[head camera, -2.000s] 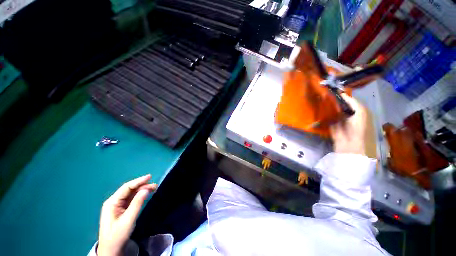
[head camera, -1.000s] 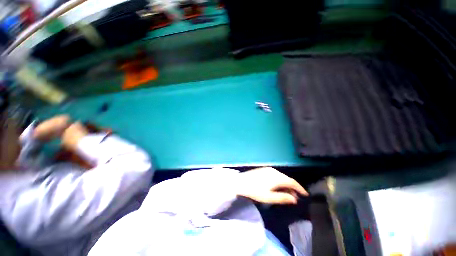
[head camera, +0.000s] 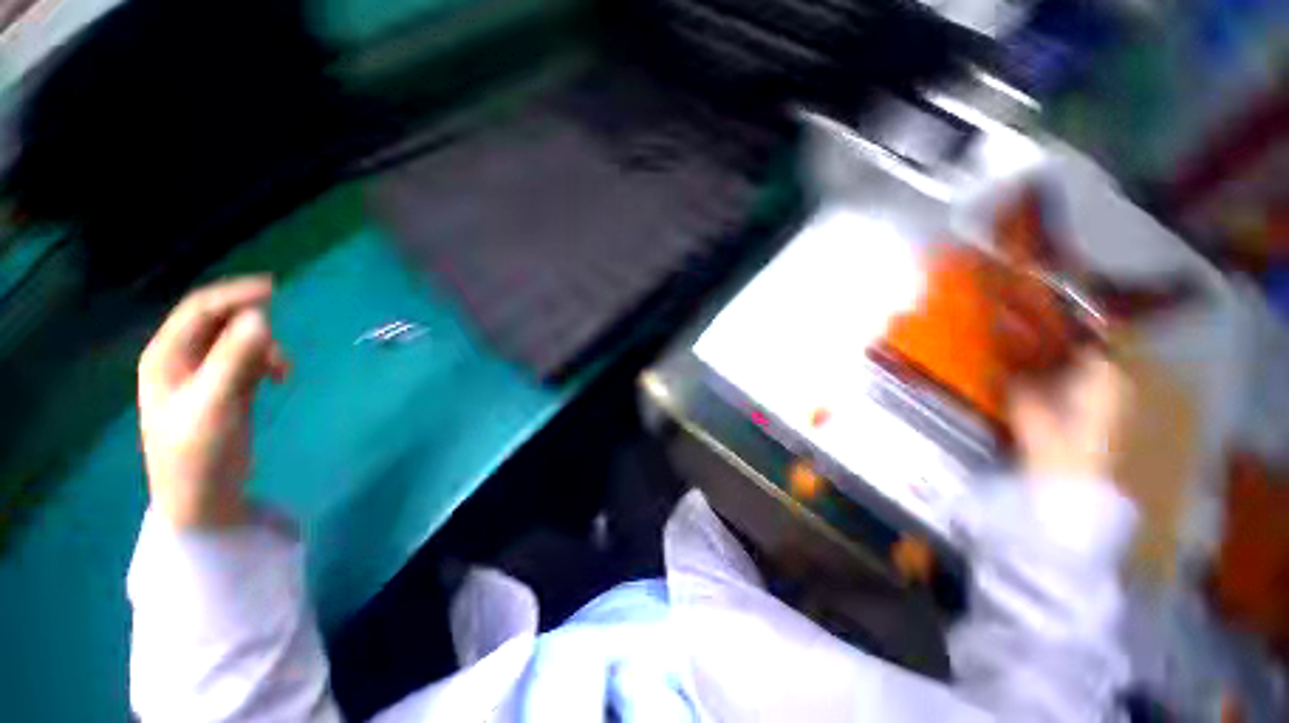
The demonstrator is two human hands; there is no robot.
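Note:
My right hand (head camera: 1067, 417) holds the near edge of an orange-brown fixture (head camera: 961, 332) over the white machine top at the right. Blurred raised arms show on the fixture; I cannot tell whether legs or a hub are in it. My left hand (head camera: 209, 403) is raised over the teal mat at the left, fingers loosely curled, with nothing visible in it. A small silver part (head camera: 393, 333) lies on the mat between that hand and the black tray.
A black ribbed tray (head camera: 566, 226) lies behind the mat (head camera: 382, 452). The white machine (head camera: 792, 311) has orange plugs (head camera: 912, 559) along its front. Another orange-brown fixture (head camera: 1258, 530) shows at the right edge. The whole view is motion-blurred.
The view has swung back right from the mat to the machine since one second ago. My right hand is now on the fixture there. My left hand is raised over the mat. The silver part remains.

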